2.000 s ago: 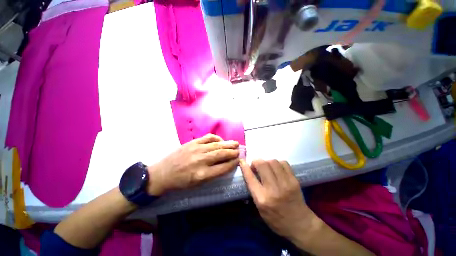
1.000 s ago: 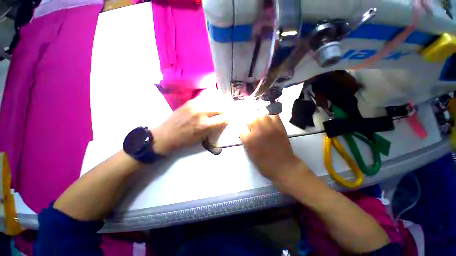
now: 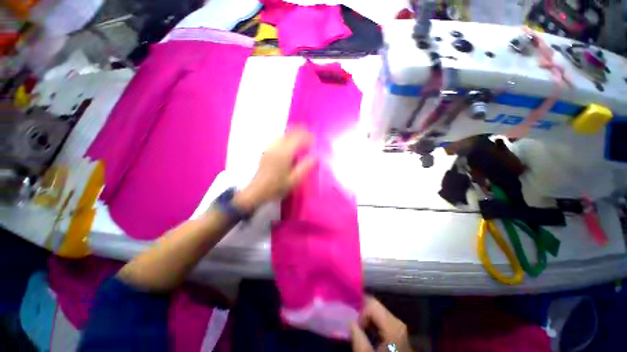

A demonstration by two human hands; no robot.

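Note:
A long magenta garment panel lies left of the needle and hangs over the table's front edge, its pale band at the lower end. My left hand, slightly blurred, rests on the panel's left side, fingers spread. My right hand, cut off by the bottom edge, pinches the corner of the pale band below the table edge. The sewing machine stands right of the panel, its lamp glaring on the cloth. The needle area has no cloth under it that I can make out.
A wide magenta panel lies at left. Dark scraps and yellow and green loops lie right of the needle. More magenta cloth lies at the rear. A yellow strip is on the left front edge.
The panel has come away from the needle area and now stretches toward me over the table edge. My right hand has moved down to its banded end. The view has shifted, showing more of the rear.

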